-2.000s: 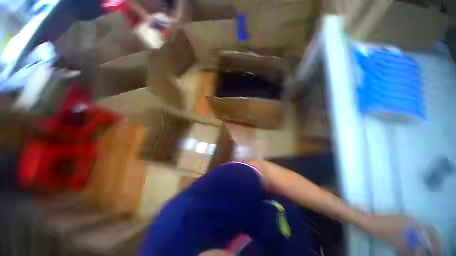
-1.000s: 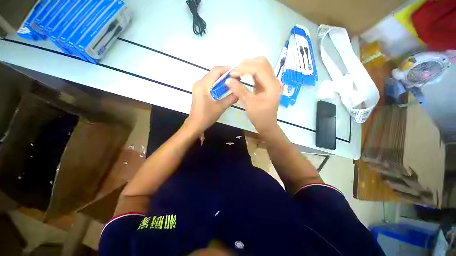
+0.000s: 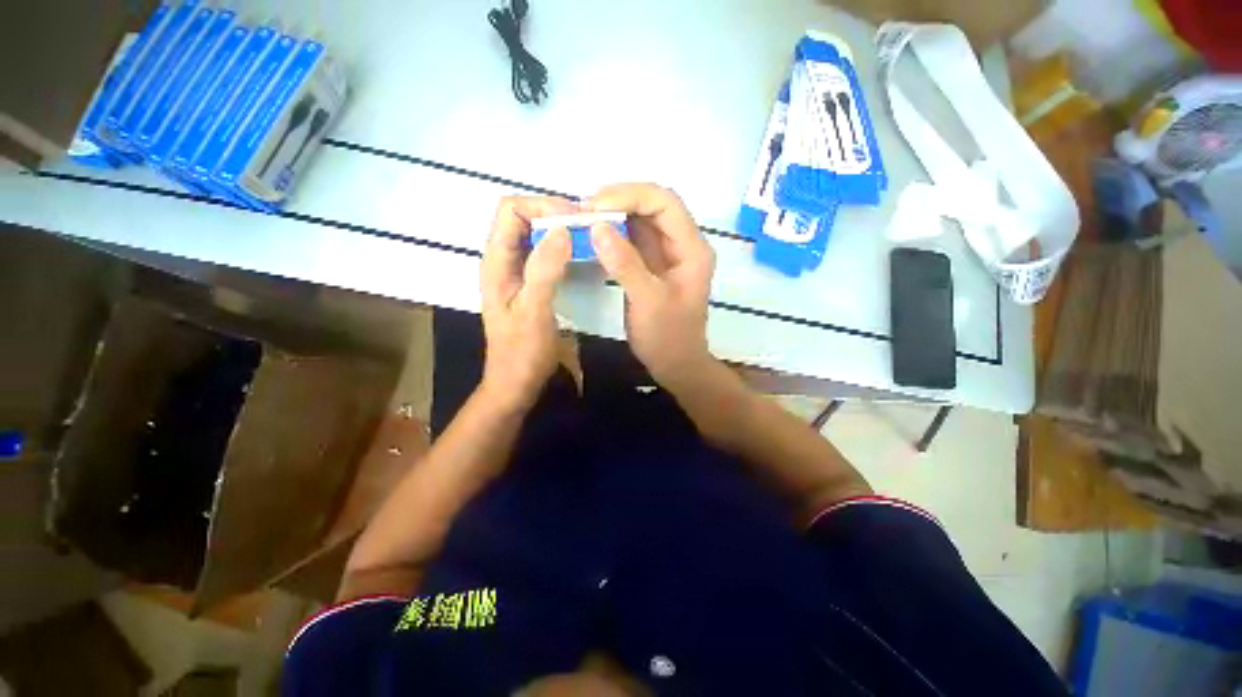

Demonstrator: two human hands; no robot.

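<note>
A small retail box is held between both hands over the table's front edge. Its blue end and a white edge show; the rest is hidden by the fingers. My left hand grips its left side, thumb on the blue end. My right hand grips its right side, thumb also on the blue end. A coiled black cable lies on the table beyond the hands. Packed blue boxes overlap in a row at the left. Flat box blanks lie fanned at the right.
The white table has two black lines. A black smartphone and a looped white band lie at its right. An open brown carton stands below the left table edge. Stacked cardboard and a blue crate are at the right.
The hands have turned the box so its blue end faces me, with both thumbs now on it. The view has shifted slightly. Two seconds ago the view was turned left, blurred.
</note>
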